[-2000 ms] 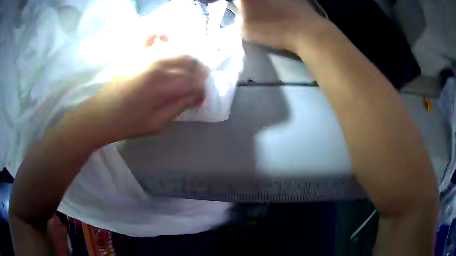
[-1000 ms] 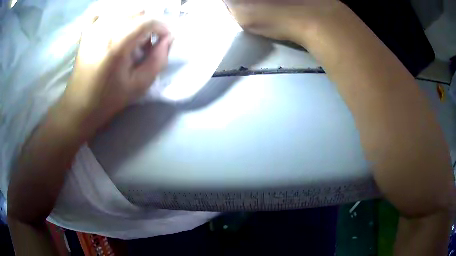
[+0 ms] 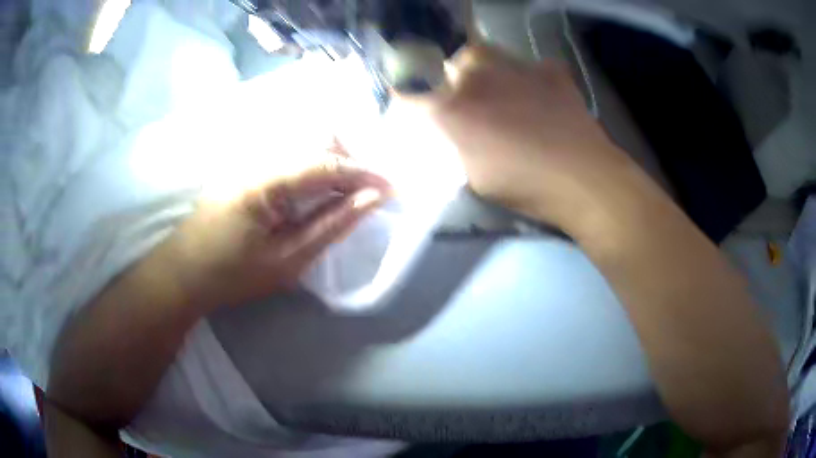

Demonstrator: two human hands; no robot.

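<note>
White fabric [image 3: 358, 259] lies over the left side and runs to the needle area, washed out by glare. My left hand [image 3: 304, 215] is at centre left with its fingertips pinching the fabric's near part. My right hand [image 3: 510, 116] is at upper centre, beside the lower end of the dark machine head [image 3: 420, 22]; its fingertips are lost in glare, so its hold cannot be told. The needle and presser foot are not distinct.
The pale machine bed [image 3: 501, 331] has a ruler strip [image 3: 465, 420] along its front edge. A flat black rectangular thing [image 3: 680, 125] is at upper right, with a small orange thing [image 3: 774, 252] beyond my right arm. Fabric hangs over the front edge at lower left.
The view has tilted up, showing more of the machine head. My left hand has moved right towards my right hand, and the fabric's near end now curls below its fingertips.
</note>
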